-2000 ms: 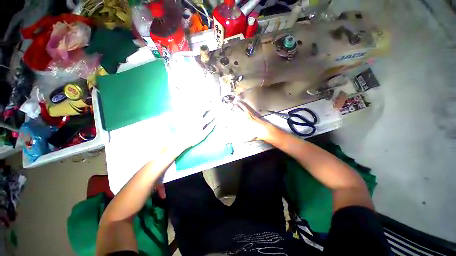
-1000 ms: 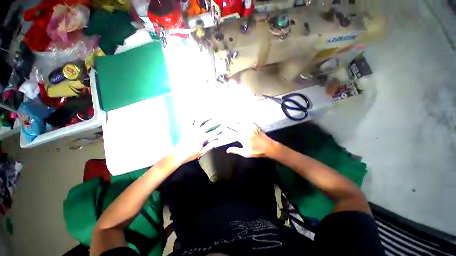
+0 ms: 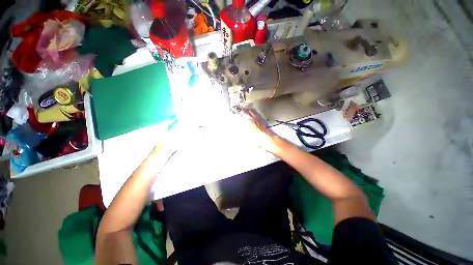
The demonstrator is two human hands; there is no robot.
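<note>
The beige sewing machine [image 3: 311, 67] spans the table's back right, with its needle area in strong lamp glare. My right hand [image 3: 259, 133] lies on the table beside the needle area, its fingertips washed out. My left hand [image 3: 168, 145] is flat over the table front left of the needle, mostly lost in glare. A small turquoise-looking edge of fabric [image 3: 172, 124] shows near my left fingers. Whether either hand holds fabric cannot be seen. A green fabric square [image 3: 132, 101] lies flat at the table's left.
Black-handled scissors [image 3: 311, 133] lie right of my right hand. A white-edged tray [image 3: 91, 129] with mixed supplies stands at left. Red-capped bottles [image 3: 237, 26] stand behind the machine. Green fabric bundles hang by my right thigh [image 3: 332, 196] and left leg [image 3: 78, 233].
My right hand has moved from the table's front edge back to the needle area. My left hand has moved left. The turquoise-looking piece seen earlier at the front edge no longer shows there.
</note>
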